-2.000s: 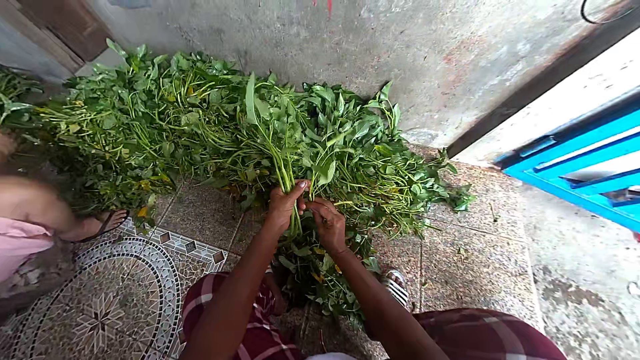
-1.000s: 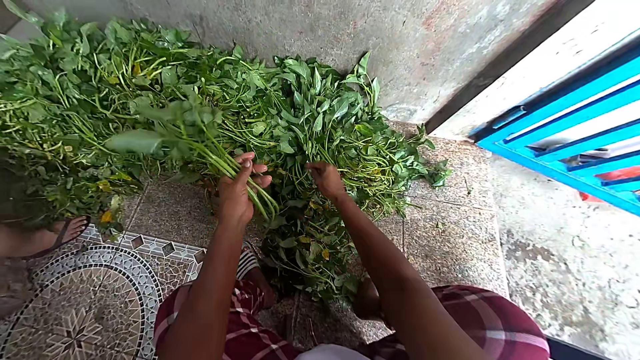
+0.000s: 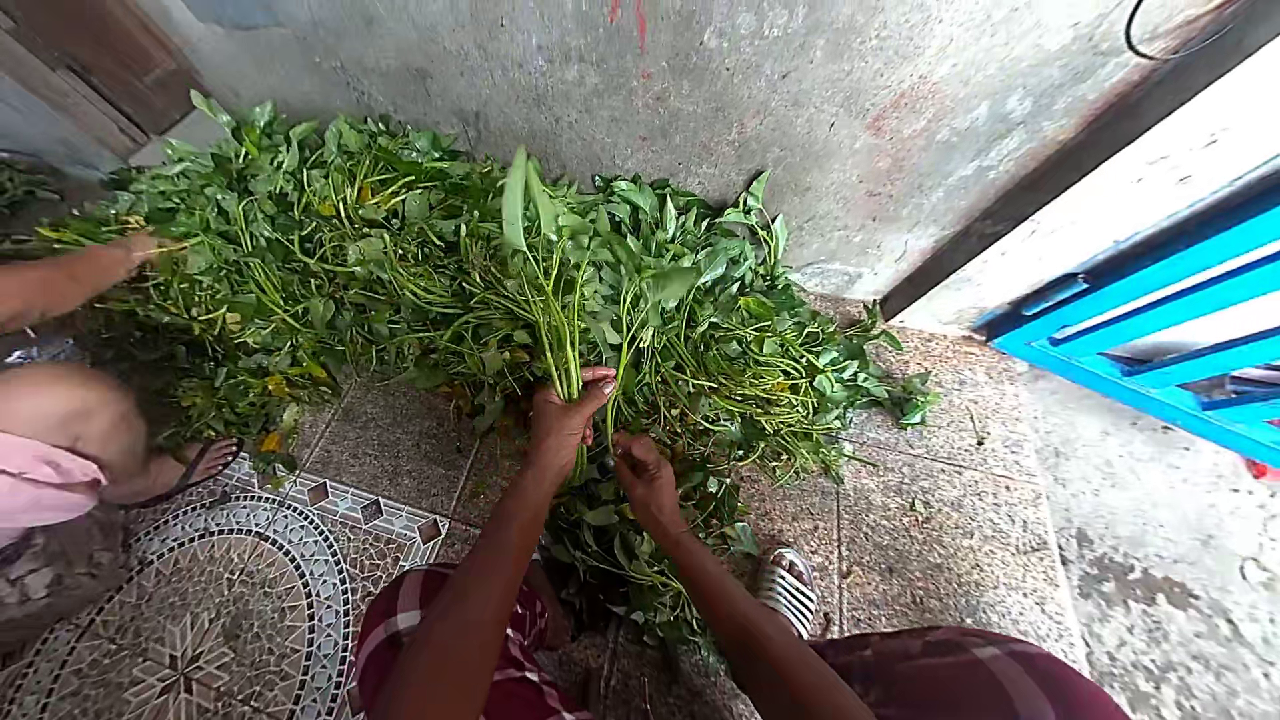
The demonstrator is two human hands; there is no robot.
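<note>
My left hand is closed around a small bunch of leafy green stems, held upright with the leaves pointing away from me. Just right of it, my right hand pinches the lower end of a leafy stem between thumb and fingers. Behind both hands a long heap of leafy greens with thin pale stems lies along the foot of the wall. More greens lie on the floor below my hands, between my feet, partly hidden by my right forearm.
Another person's arm reaches into the heap's left end, with a knee and a sandalled foot nearby. A concrete wall rises behind. A blue metal gate stands at right. My sandalled foot rests on the tiles.
My left hand has swung the bunch from the left back toward the middle, beside my right hand. The right hand has come away from the heap with a stem. The other person's arm now shows.
</note>
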